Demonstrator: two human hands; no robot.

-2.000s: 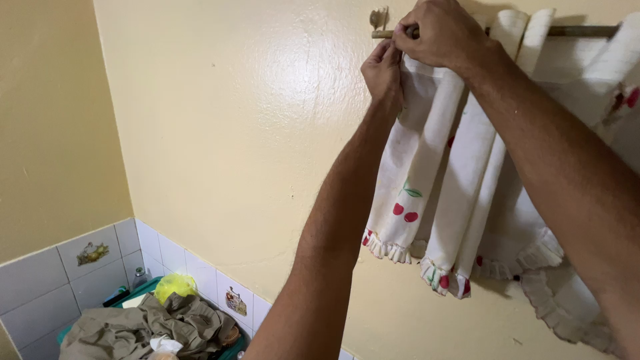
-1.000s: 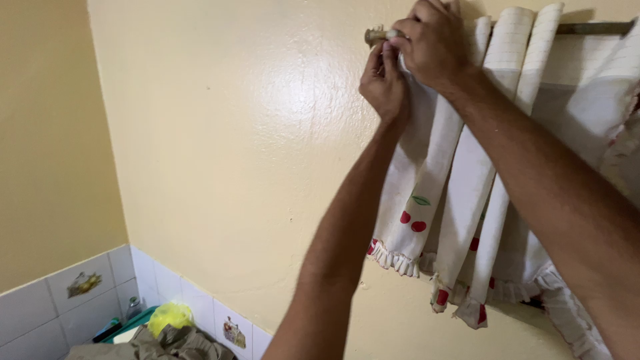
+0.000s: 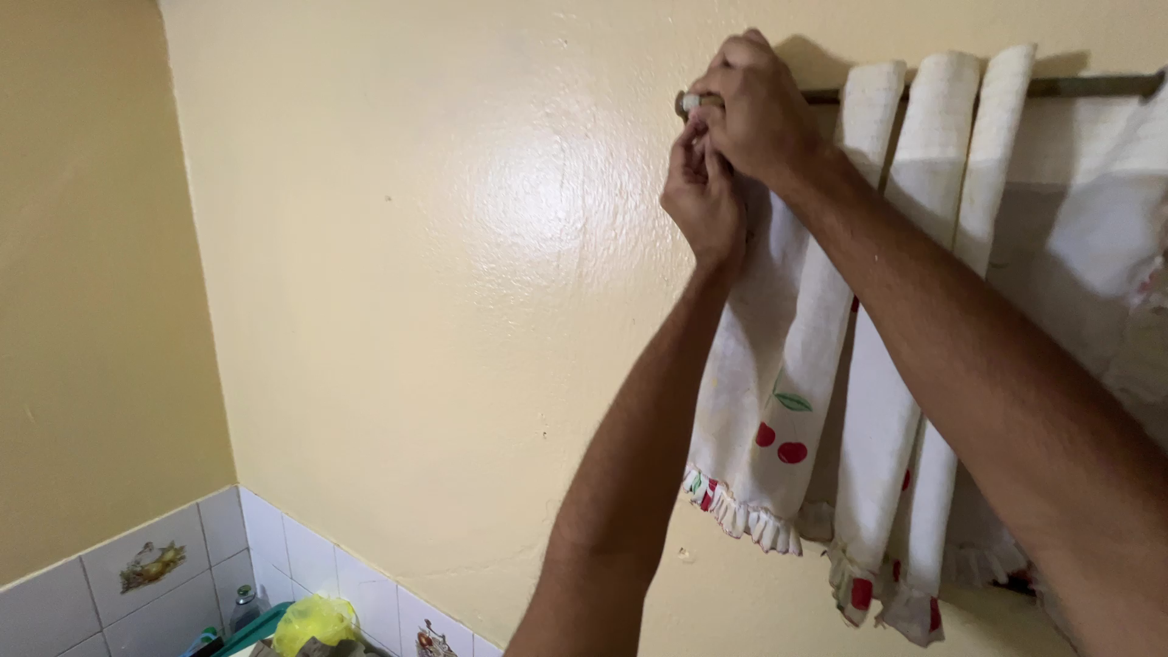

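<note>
A white curtain [image 3: 776, 365] with printed cherries and a ruffled hem hangs in folds from a thin rod [image 3: 1095, 87] along the wall. At the rod's left end, a whitish ring or wrapped piece [image 3: 693, 103] shows beside the rod tip. My right hand [image 3: 757, 109] is curled over the rod there, its fingers around it. Just below, my left hand [image 3: 707, 192] has its fingertips raised to the rod and the curtain's top corner; what they pinch is hidden between the hands.
A cream painted wall [image 3: 411, 301] meets a darker side wall at a corner on the left. White tiles [image 3: 301, 557] run along the bottom. At lower left are a yellow plastic bag [image 3: 315, 622], a small clear bottle [image 3: 245, 607] and a teal tray edge [image 3: 257, 630].
The rod's left tip, covered by a whitish bracket-like piece two seconds ago, now shows a whitish ring beside the fingers. Both hands have stayed at this end.
</note>
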